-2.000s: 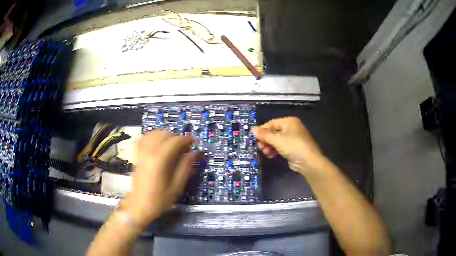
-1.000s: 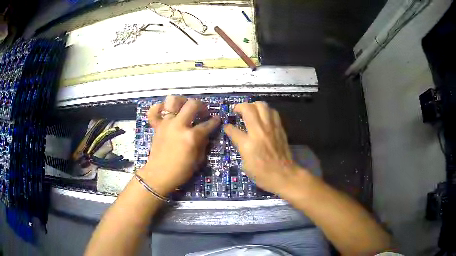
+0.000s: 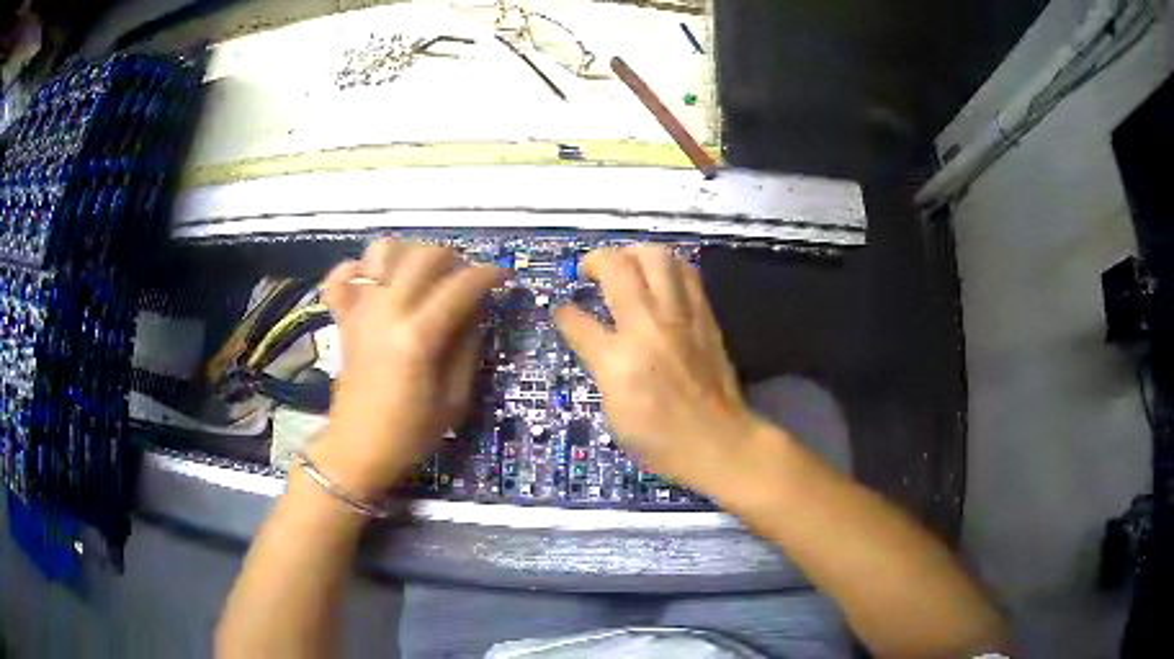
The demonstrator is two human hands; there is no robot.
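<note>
A populated circuit board panel [image 3: 534, 386] with blue, red, green and white components lies across the metal rails in front of me. My left hand [image 3: 412, 335], with a ring and a bracelet, is over the panel's left part, palm down, fingers bent near the upper edge. My right hand [image 3: 644, 341] is over the panel's right part, thumb and index finger apart beside blue components [image 3: 570, 268]. The fingertips are blurred, and whether they hold a small part cannot be told. Both hands hide much of the panel.
Stacked populated panels [image 3: 97, 283] stand at left. Cables or tool handles [image 3: 277, 341] lie in the opening between the pale upper rail [image 3: 515, 200] and lower rail [image 3: 554, 547]. The white board [image 3: 283, 116] behind holds eyeglasses [image 3: 554, 45], a brown stick [image 3: 663, 116] and a pale heap [image 3: 376, 61].
Since two seconds ago, my right hand has moved from the panel's right edge over its upper part. In the last second, my hands have moved slightly apart, with my left hand farther left on the panel.
</note>
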